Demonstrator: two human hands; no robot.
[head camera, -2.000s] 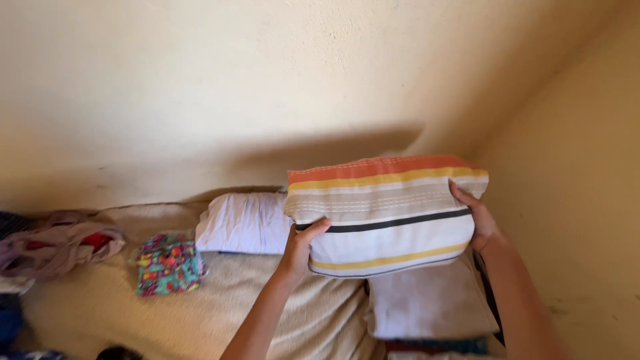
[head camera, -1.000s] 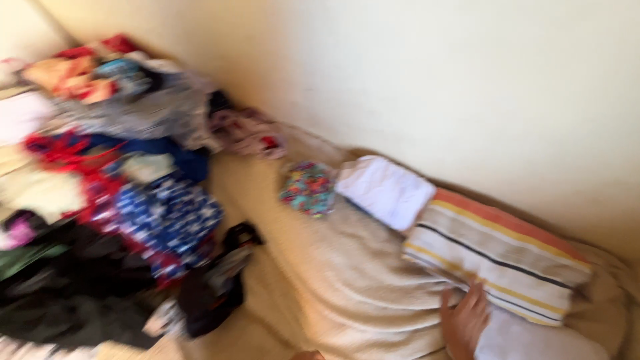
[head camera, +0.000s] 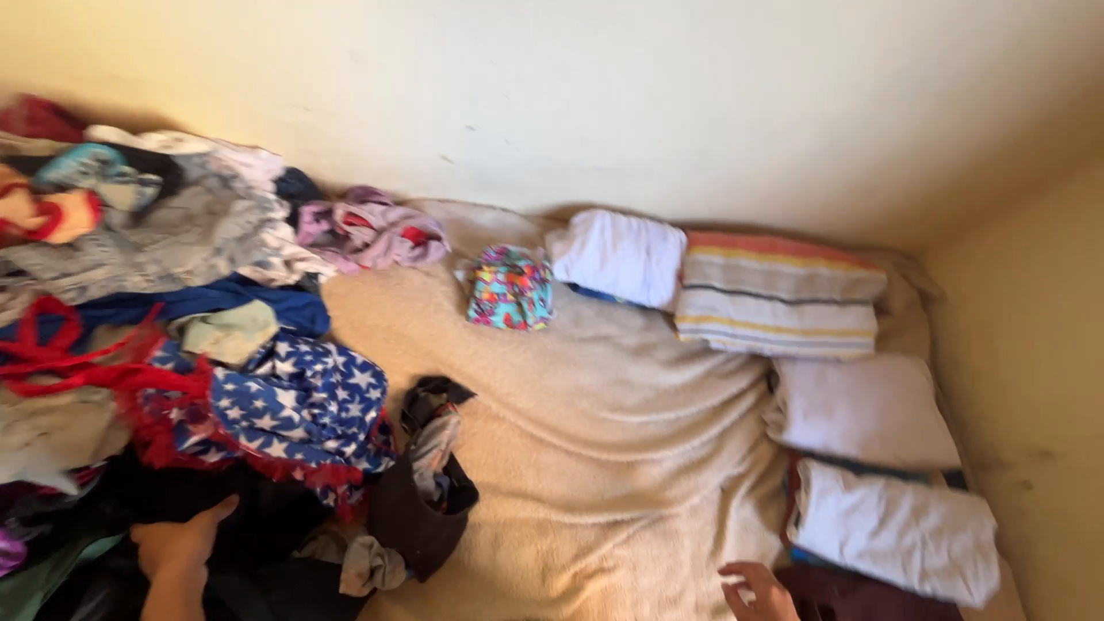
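Note:
My left hand (head camera: 183, 539) is at the lower left, on black cloth (head camera: 259, 509) in the heap of loose clothes; its grip is partly hidden, so I cannot tell whether it holds the cloth. Above it lies a blue garment with white stars (head camera: 302, 392) and red trim. Low in the view, my right hand (head camera: 755, 591) is apart from anything, fingers spread, left of a dark maroon folded cloth (head camera: 854, 595). A folded striped cloth (head camera: 780, 293) lies by the wall, beside a folded white cloth (head camera: 625, 259).
A tan blanket (head camera: 535, 414) with creases spreads under everything. Folded pale cloths (head camera: 867, 410) and a white one (head camera: 897, 526) lie along the right wall. A small multicoloured folded cloth (head camera: 511, 289) is near the back wall. A dark brown garment (head camera: 423, 517) borders the heap.
Both hands held the striped cloth up; it now lies beside the white one, released. My left hand is now at the clothes heap. The view has swung left.

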